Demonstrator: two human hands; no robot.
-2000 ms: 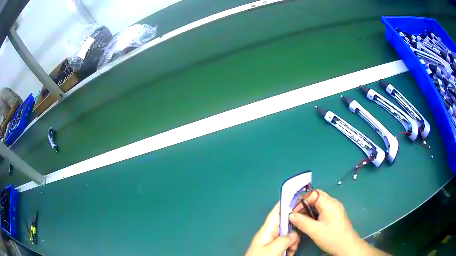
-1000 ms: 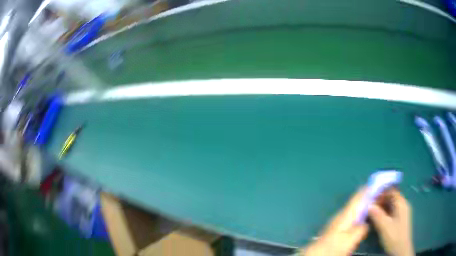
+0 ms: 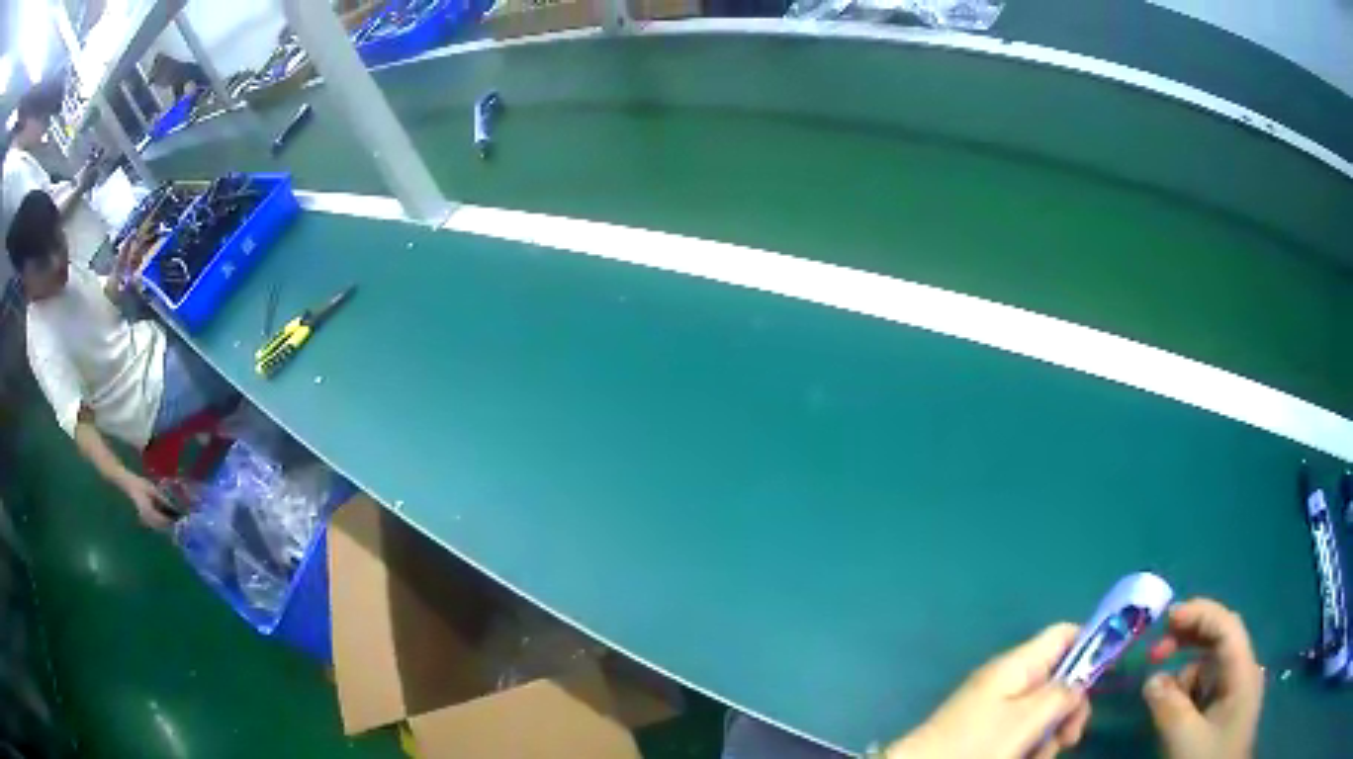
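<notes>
A white to pale purple curved handle housing (image 3: pixel 1116 623) is at the lower right, bent end up and away from me, its open hollow showing dark inner parts and a little red. My left hand (image 3: pixel 1009 703) is closed around its lower part. My right hand (image 3: pixel 1212 685) is just right of the bent end, thumb and fingers curled, with a small red spot, maybe wire, by the fingertips. Whether these fingers pinch anything is too small to tell. No tool shows in the right hand.
More open housings (image 3: pixel 1325 571) lie at the right edge. Yellow-handled cutters (image 3: pixel 304 332) and a blue tray (image 3: pixel 238 248) are at left. One housing (image 3: pixel 485 123) lies on the belt. Below the table edge are an open cardboard box (image 3: pixel 374 630) and a bag-filled blue bin. A seated person (image 3: pixel 92 344) is at far left.
The view has swung left, bringing the seated person and the cutters into clearer sight. The housing stays in my left hand, its hollow now turned more toward me. The dark tool seen earlier no longer shows.
</notes>
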